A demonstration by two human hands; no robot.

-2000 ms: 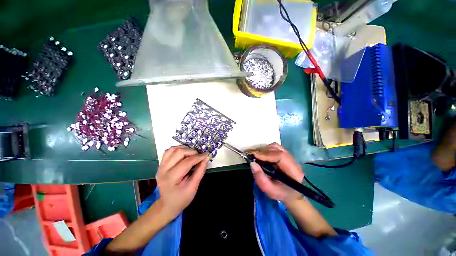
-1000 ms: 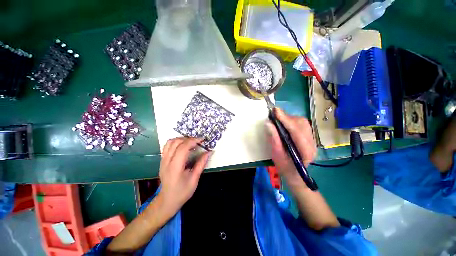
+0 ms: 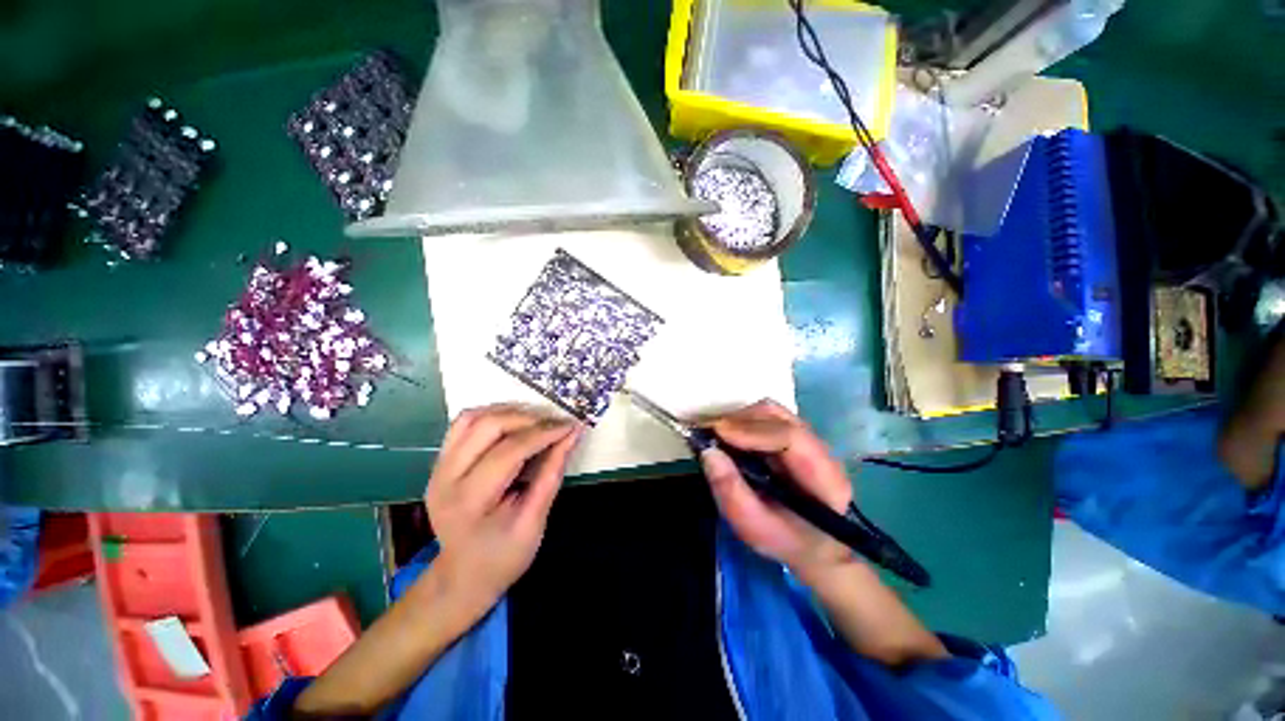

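A dark square component panel dotted with silver parts lies tilted on the cream work board. My left hand is at the panel's lower corner, thumb and fingers pinched together. A thin silvery solder wire runs from the left to these fingers. My right hand holds the black soldering iron like a pen. The iron's metal tip points up-left at the panel's lower right edge; whether it touches is too small to tell.
A fume hood stands behind the board, beside a round pot and yellow tray. Loose components lie left, with dark panels behind. A blue soldering station is right. A red bin is below left.
Since one second ago, my right hand has brought the iron from the pot back to the panel's lower right edge. My left hand has moved slightly down and left.
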